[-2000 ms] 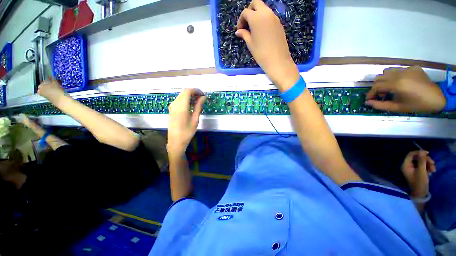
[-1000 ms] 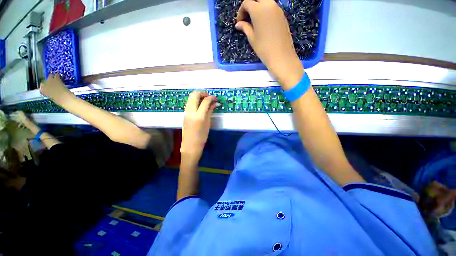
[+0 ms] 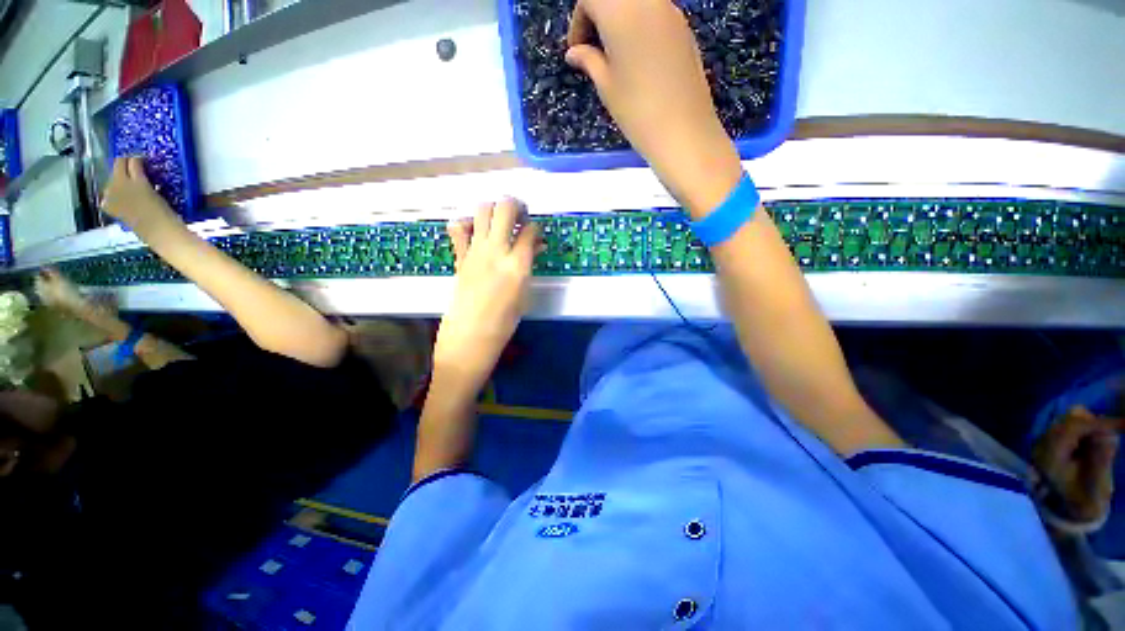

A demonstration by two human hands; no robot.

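Note:
A long green strip of printed circuit boards (image 3: 938,237) lies in a white-edged rail (image 3: 864,302) across the view. My left hand (image 3: 496,253) is over the strip, fingers spread and bent down onto it; whether a small part is under the fingertips cannot be told. My right hand (image 3: 635,62) is over the near-left part of a blue component bin (image 3: 654,158) heaped with dark wiry parts. Its thumb and finger are curled close together, and any part between them is hidden. A blue strap (image 3: 725,212) is on my right wrist.
At left a person in black reaches a hand (image 3: 133,197) to a blue bin of violet parts (image 3: 154,136). Another hand (image 3: 62,293) is at far left. At far right a person's hands (image 3: 1079,462) are below the rail. A thin cord (image 3: 667,297) hangs over the rail edge.
My left hand has moved slightly right along the strip and its fingers have spread. My right hand stays over the bin. The right coworker's hand has left the strip.

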